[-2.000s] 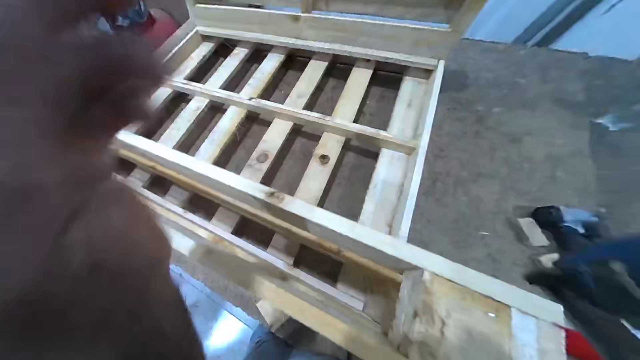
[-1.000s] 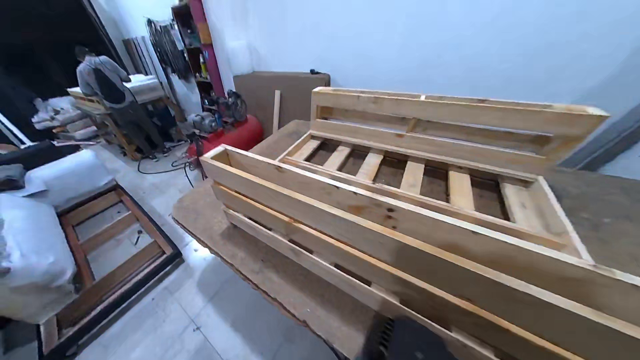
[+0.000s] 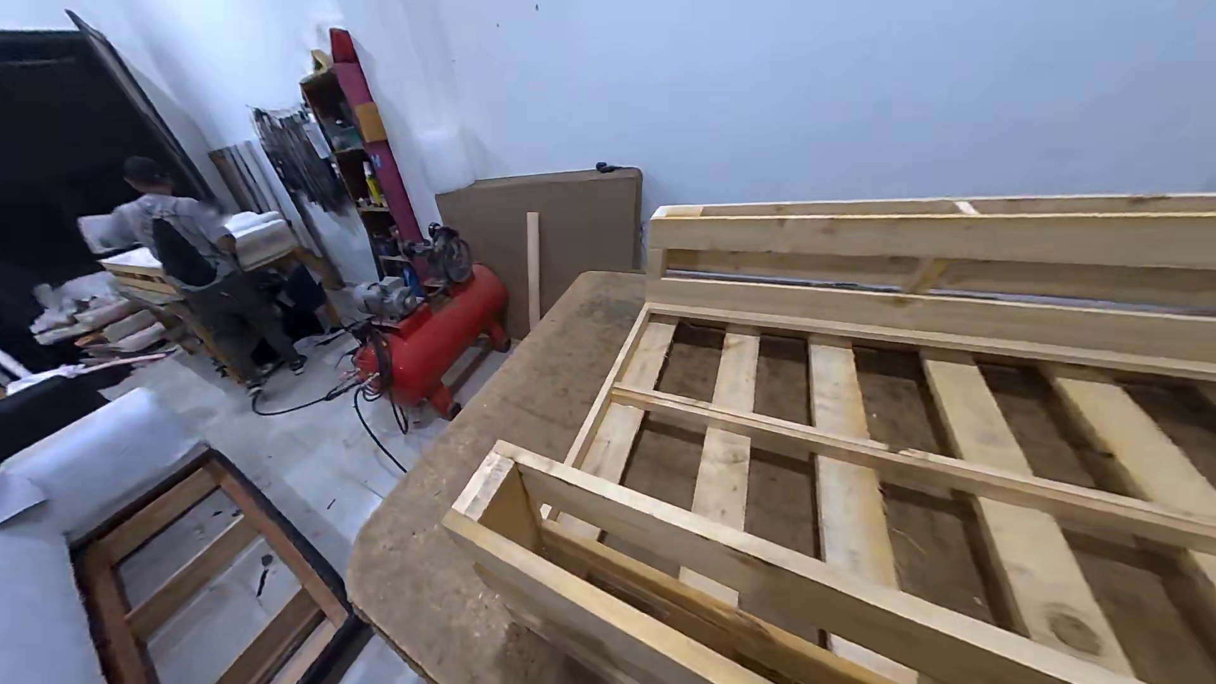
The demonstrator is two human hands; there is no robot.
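Neither my left hand nor my right hand shows in the head view now, so what they hold cannot be seen. A pale wooden slatted frame [image 3: 845, 456] lies on a large brown worktable [image 3: 418, 570] with rounded corners. Its near side is a hollow box rail [image 3: 608, 608] made of boards, and a taller rail of boards [image 3: 931, 237] stands along its far side. A thin wooden batten [image 3: 807, 432] runs lengthwise across the slats.
On the left floor lies a dark-edged wooden frame [image 3: 190, 579] beside white wrapped material [image 3: 47, 570]. A red air compressor [image 3: 437, 332] with hoses stands beyond the table. Farther back a person [image 3: 190, 256] works at a bench. A brown panel [image 3: 589, 218] leans on the wall.
The view has swung left and moved along the frame. A large blurred hand or arm at the left two seconds ago is out of view, as is a dark object at the bottom edge one second ago.
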